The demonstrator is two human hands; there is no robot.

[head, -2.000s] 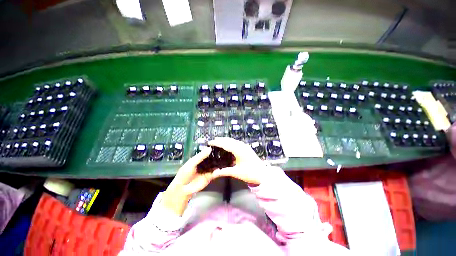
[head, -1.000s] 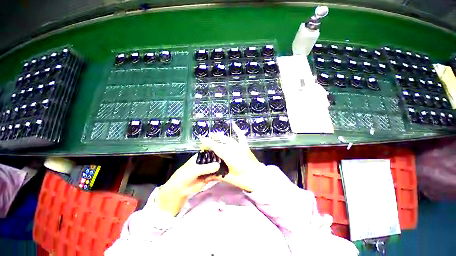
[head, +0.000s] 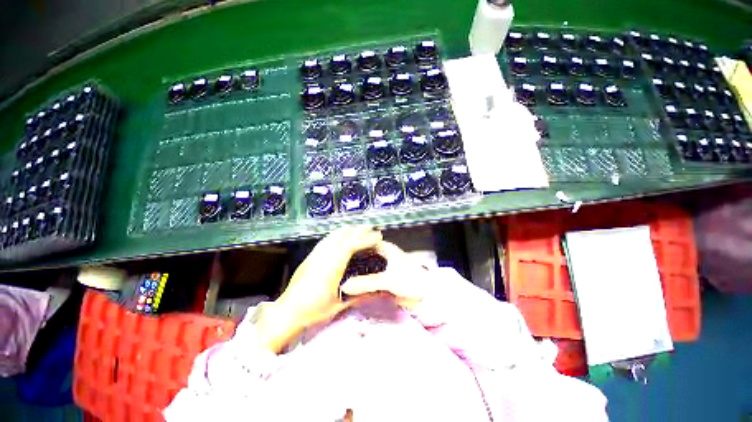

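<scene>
My left hand (head: 317, 284) and my right hand (head: 396, 276) are together below the bench edge, around a row of black ribbed lens parts (head: 363, 265). The fingers of both hands cover much of the parts, so I cannot tell how many there are. Above the hands, a clear blister tray (head: 334, 159) lies on the green mat with black round parts in most pockets. The tray to its left (head: 223, 150) holds parts only in its back and front rows. Each part in the trays bears a tiny white label.
Stacked filled trays (head: 58, 173) stand at far left. A white paper strip (head: 499, 144) and a white bottle (head: 490, 31) lie between the centre and right trays (head: 602, 132). Red trays (head: 140, 354) are below the edge. A clipboard (head: 618, 293) rests at right. A person's sleeve shows far right.
The view has tilted down and turned slightly. A second ago my right hand was at the front edge of the centre tray; now both hands are close together lower down, around the parts.
</scene>
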